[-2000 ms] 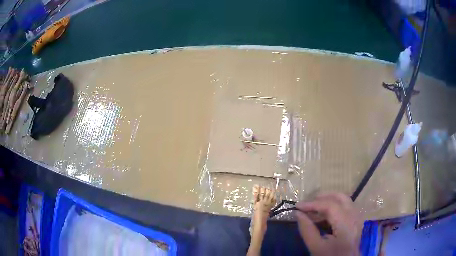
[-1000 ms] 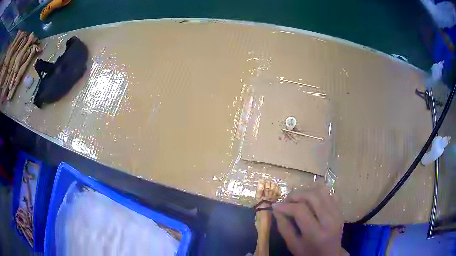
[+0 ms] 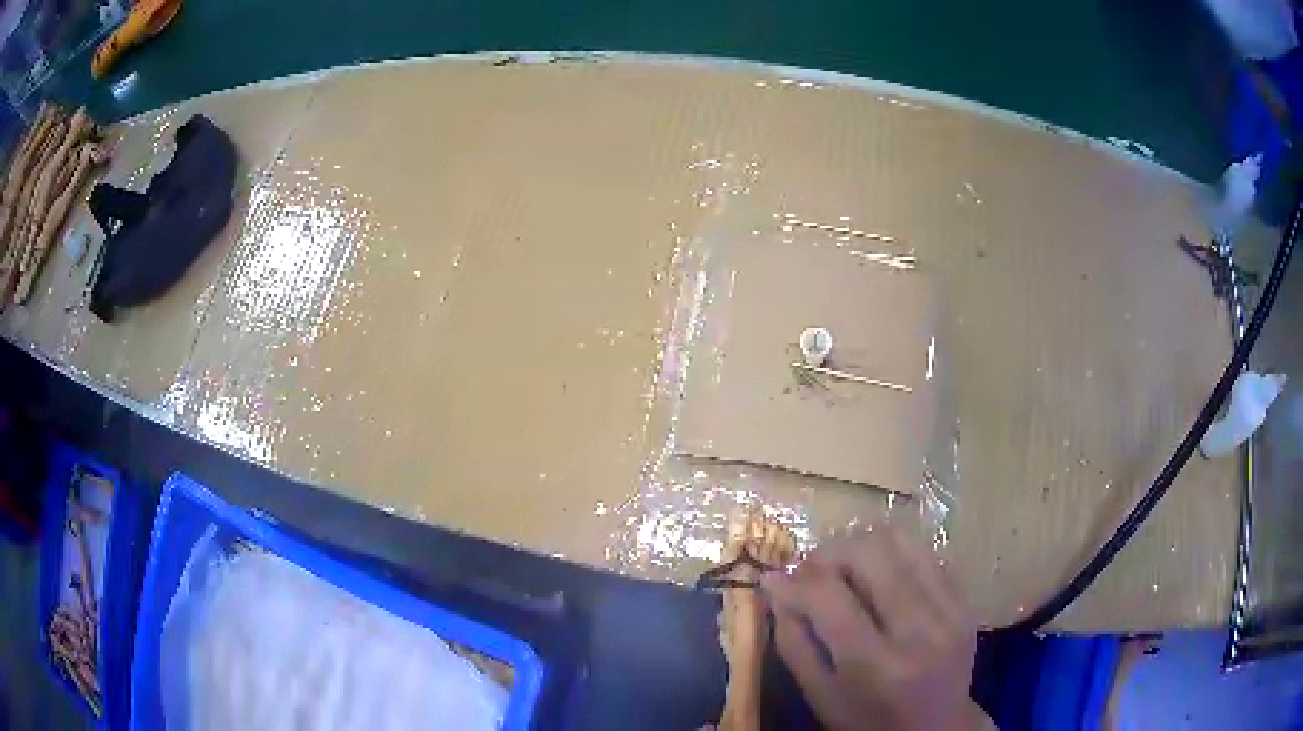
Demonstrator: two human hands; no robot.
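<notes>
A tan figure leg (image 3: 743, 650) stands at the table's front edge, bottom centre, toes up towards the table. A dark sandal strap (image 3: 732, 577) lies across the foot below the toes. My right hand (image 3: 879, 628) is right of the foot, its thumb and fingertips pinching the strap's right end; the fingers are somewhat blurred. My left hand is cut off at the bottom edge; only a sliver near the leg's lower end may show, and its grip cannot be seen.
A cardboard pad (image 3: 857, 443) bears a small white cap (image 3: 816, 344) and a pale stick. A black cloth item (image 3: 169, 222) and piled legs (image 3: 46, 186) lie left. A black cable (image 3: 1143, 521) and white bottle (image 3: 1242, 414) are right. Blue crates (image 3: 343, 607) stand below.
The strap was held beside the foot two seconds ago and now lies across it. My right hand has moved left to the foot. The view has shifted.
</notes>
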